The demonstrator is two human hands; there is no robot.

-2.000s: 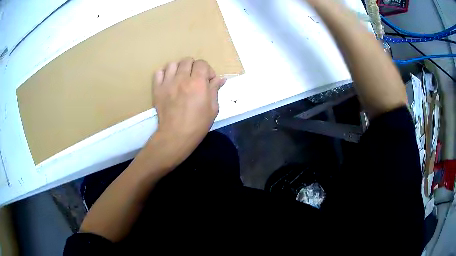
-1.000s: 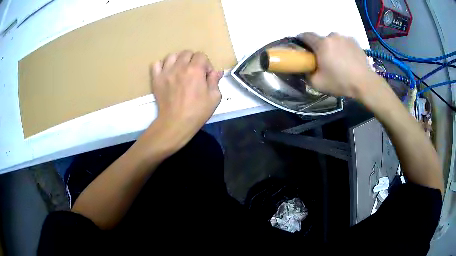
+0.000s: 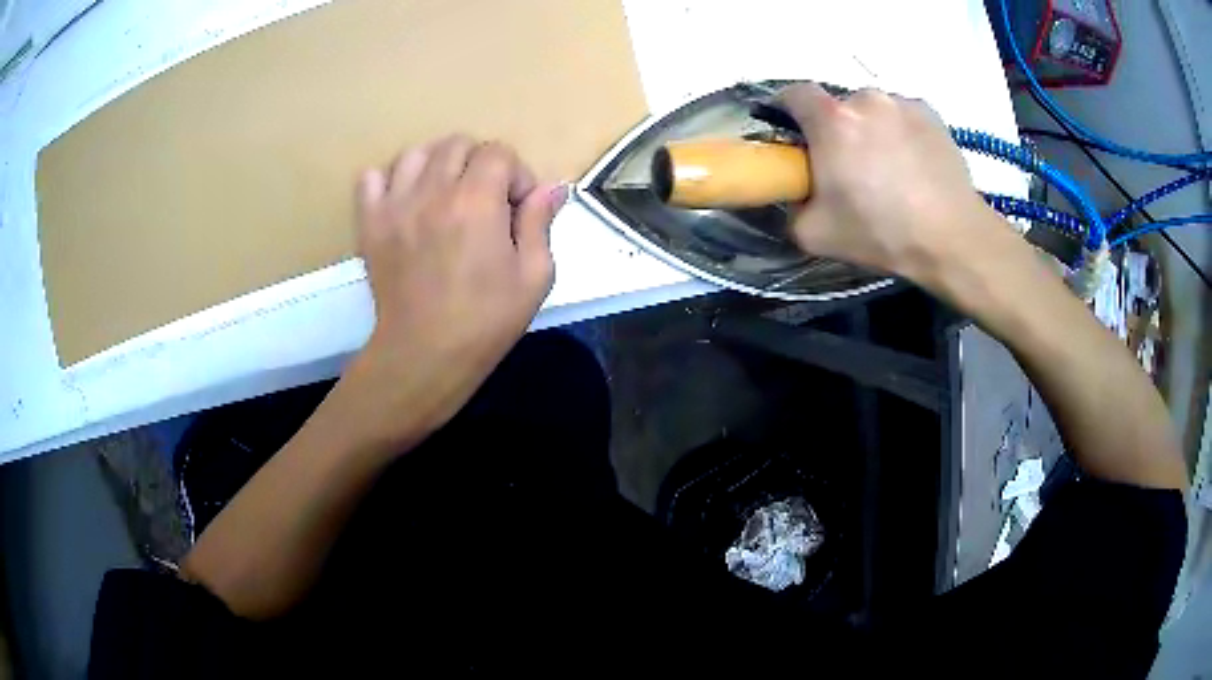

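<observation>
A long tan-brown card template (image 3: 266, 173) lies flat on the white pressing table. A narrow white folded edge (image 3: 219, 312) runs along its near side. My left hand (image 3: 459, 239) presses on the card's near right part, its thumb and finger at the near edge; whether they pinch cloth is hard to tell. My right hand (image 3: 884, 173) grips the yellow wooden handle of the steam iron (image 3: 744, 239). The iron's tip points left, close to my left thumb, and its body covers the card's near right corner.
The white table (image 3: 173, 392) has a near edge that the iron's rear overhangs. Blue hoses (image 3: 1050, 173) run behind the iron at right. A red-edged box (image 3: 1077, 40) stands at the upper right. A dark bin with white scraps (image 3: 775, 542) is below.
The iron came into view in my right hand, then moved left onto the card's near right corner. My left hand has shifted slightly left along the card's near edge.
</observation>
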